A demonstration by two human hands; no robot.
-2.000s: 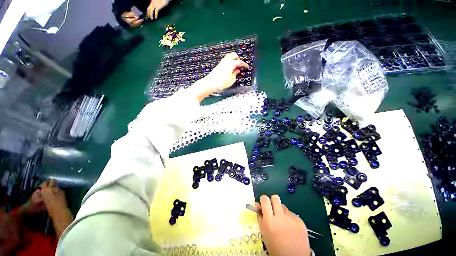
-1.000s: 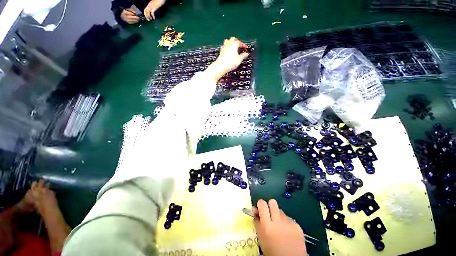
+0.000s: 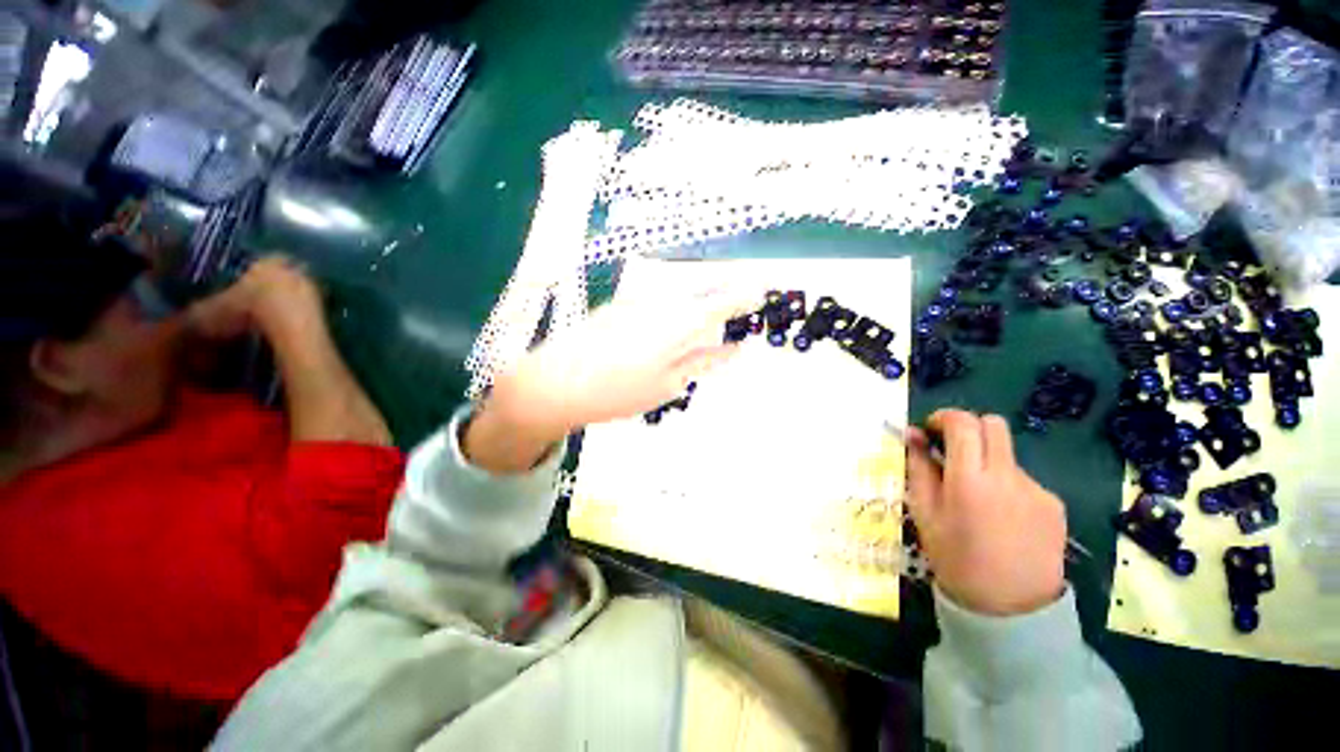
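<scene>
My left hand (image 3: 625, 360) reaches over the upper left of the pale work sheet (image 3: 705, 492), fingertips at the left end of a row of black housings (image 3: 826, 323). The hand is overexposed and its fingers are blurred, so I cannot tell if it grips a housing. Another black housing (image 3: 672, 404) shows partly below the fingers. My right hand (image 3: 985, 507) is at the sheet's right edge, closed around thin tweezers (image 3: 895, 429) whose one end shows at the fingertips and the other behind the hand.
White ring strips (image 3: 764, 184) fan out beyond the sheet, with the parts tray (image 3: 823, 44) behind. Loose housings (image 3: 1161, 353) heap to the right, partly on a second sheet (image 3: 1305, 566). Plastic bags (image 3: 1293, 140) lie at the far right. A person in red (image 3: 221, 544) sits at the left.
My left hand has come back from the parts tray to the work sheet's housings. My right hand still holds the tweezers. The view has shifted, showing more of the person in red.
</scene>
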